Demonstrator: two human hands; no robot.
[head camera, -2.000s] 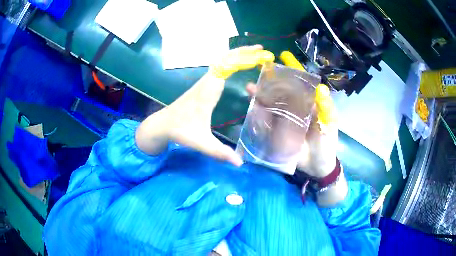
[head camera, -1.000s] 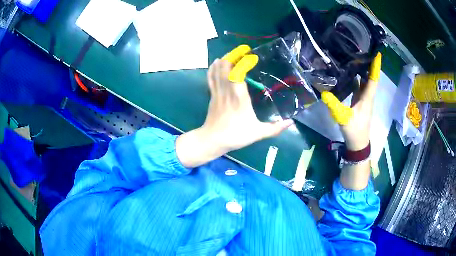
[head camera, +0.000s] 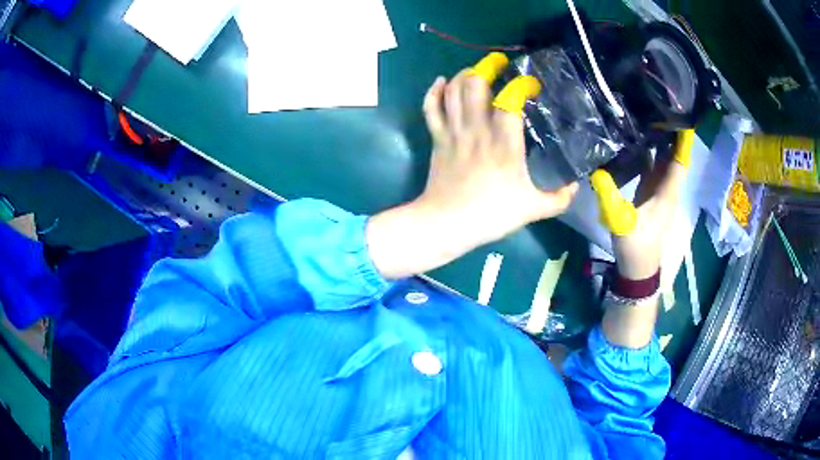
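Observation:
A clear plate (head camera: 568, 117) is in my left hand (head camera: 481, 148), tilted against the near left side of the black light engine (head camera: 634, 99). Yellow finger cots cover two of the left fingertips at the plate's upper left edge, and the thumb is at its lower edge. My right hand (head camera: 643, 220) is at the near side of the light engine, with two yellow-tipped fingers spread around its edge, one close to the plate's lower corner. The plate's far edge is hard to tell from the housing. A white cable (head camera: 593, 58) crosses the housing.
White sheets (head camera: 313, 67) lie on the green mat at the upper left. A large white sheet (head camera: 697, 193) lies partly under the light engine. Tape strips (head camera: 546, 295) are at the front edge. A yellow bottle (head camera: 778, 160) and a small tray of finger cots (head camera: 740, 202) are at the right.
The clear plate has moved from in front of my chest, up and right, to the light engine. My right hand has let go of the plate and moved to the housing.

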